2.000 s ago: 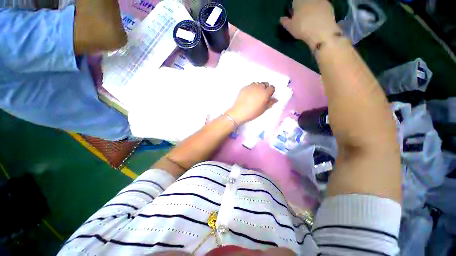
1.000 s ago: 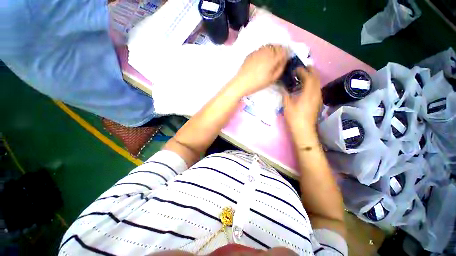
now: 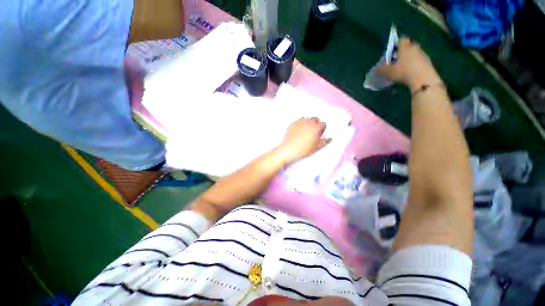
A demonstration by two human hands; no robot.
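Note:
My left hand [image 3: 305, 138] lies on the stack of white bags [image 3: 227, 134] in the table's middle, fingers slightly curled, with no bottle in it. My right hand [image 3: 407, 63] is stretched out over the dark green surface and grips a bagged bottle [image 3: 380, 73], mostly hidden by the hand, its whitish wrap showing. Two black bottles [image 3: 281, 60] with white labels stand at the table's far edge. Another black bottle [image 3: 383, 169] lies on its side at the table's right end.
Bagged bottles [image 3: 487, 200] cluster at the right, partly behind my right arm. One bagged bottle [image 3: 478, 109] lies apart on the green surface [image 3: 352, 66]. A black bottle [image 3: 321, 24] stands there too. A person in light blue [image 3: 66, 77] is at the left. A blue bundle [image 3: 481, 21] is at the top right.
My right hand has moved from beside my left hand, at a dark bottle, out over the green surface with a wrapped one. My left hand now rests on the stack. The camera view has shifted.

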